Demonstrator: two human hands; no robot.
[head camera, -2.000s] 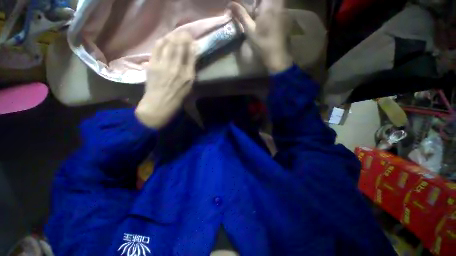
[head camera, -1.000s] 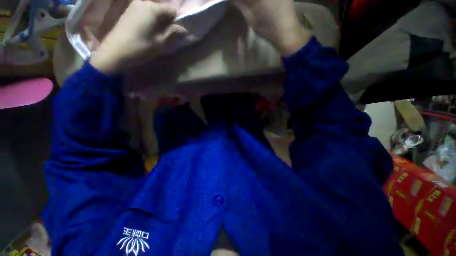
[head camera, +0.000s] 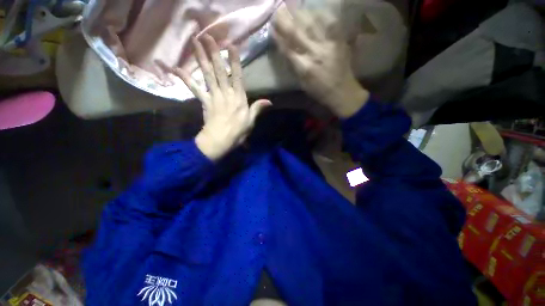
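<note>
A pale pink cloth garment (head camera: 155, 33) with a shiny white edge band (head camera: 158, 89) lies spread on a beige padded board (head camera: 83, 83); the top of the picture cuts it off. My left hand (head camera: 224, 98) lies with fingers spread over the garment's near edge, palm down, thumb out to the right. My right hand (head camera: 317, 57) is over the board at the garment's right edge, slightly blurred, with its fingers apart. I see nothing gripped in it.
A pink paddle-like shape (head camera: 27, 109) and white and blue hangers (head camera: 36, 36) are at the left. Grey and black cloth (head camera: 472, 72) is at the right. A red carton (head camera: 502, 233) stands at the lower right. A small bright white patch (head camera: 357, 177) shows beside my right sleeve.
My left hand has let go of the cloth edge and moved right and nearer, fingers now spread. My right hand has opened at the garment's right edge. The garment's near edge lies flatter and nearer.
</note>
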